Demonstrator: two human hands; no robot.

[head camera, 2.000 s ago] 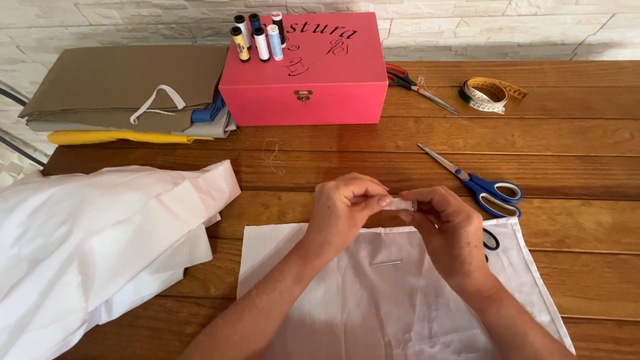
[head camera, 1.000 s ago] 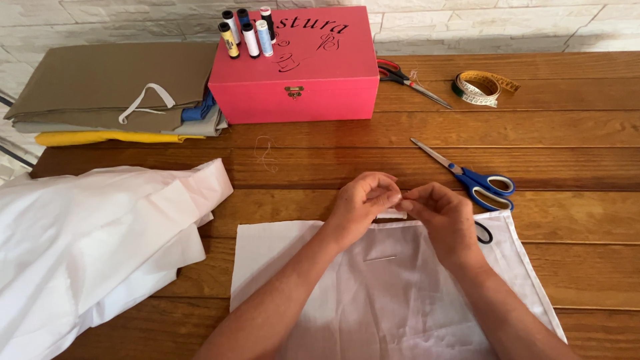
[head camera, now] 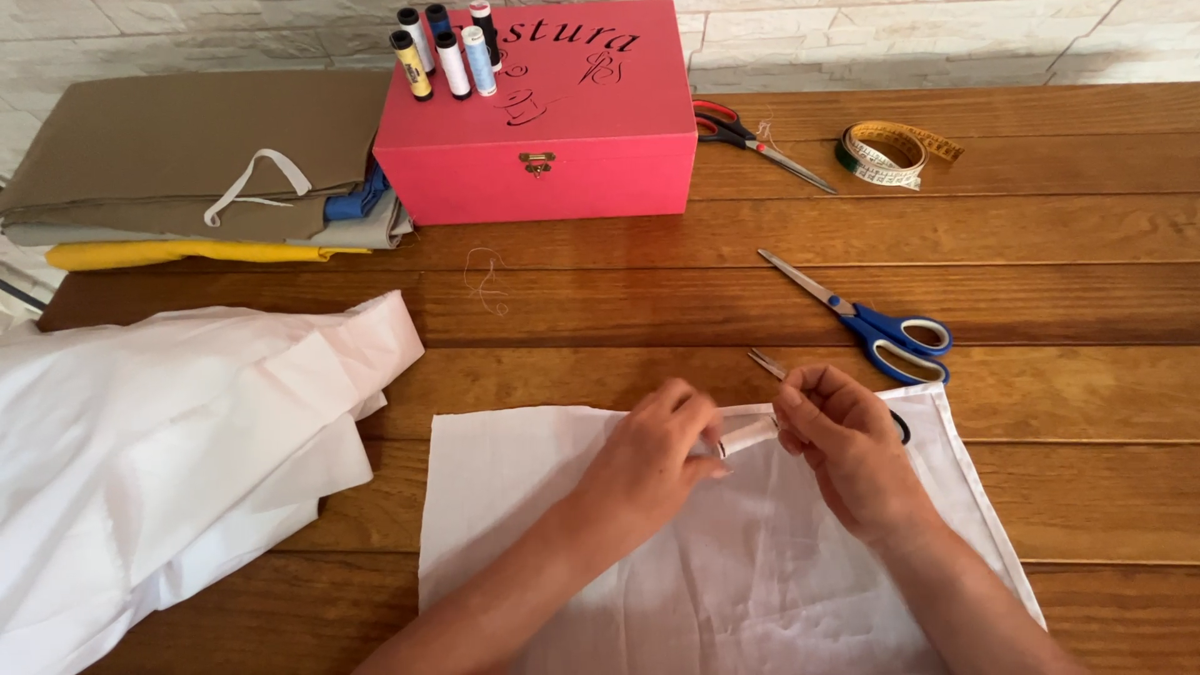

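Observation:
A small spool of white thread (head camera: 748, 437) lies between my two hands, above the top hem of a white cloth (head camera: 525, 469) spread on the wooden table. My left hand (head camera: 656, 445) is at the spool's left end, thumb and fingers apart around it; whether it grips the spool is unclear. My right hand (head camera: 834, 427) is at the other end with thumb and forefinger pinched together; what they pinch is too small to tell. Partly hidden behind my right hand is a small pair of scissors (head camera: 767, 363), its blades and a dark handle loop showing.
Blue-handled scissors (head camera: 872, 328) lie beyond the cloth. Farther back are a pink wooden box (head camera: 544, 178) with several thread spools on top, red-and-black scissors (head camera: 750, 141) and a rolled tape measure (head camera: 886, 155). Folded fabrics (head camera: 187, 141) and bunched white cloth (head camera: 187, 403) are at left.
My hands have moved apart, and the white spool between them shows more fully. The blades of the small scissors now show beside my right hand.

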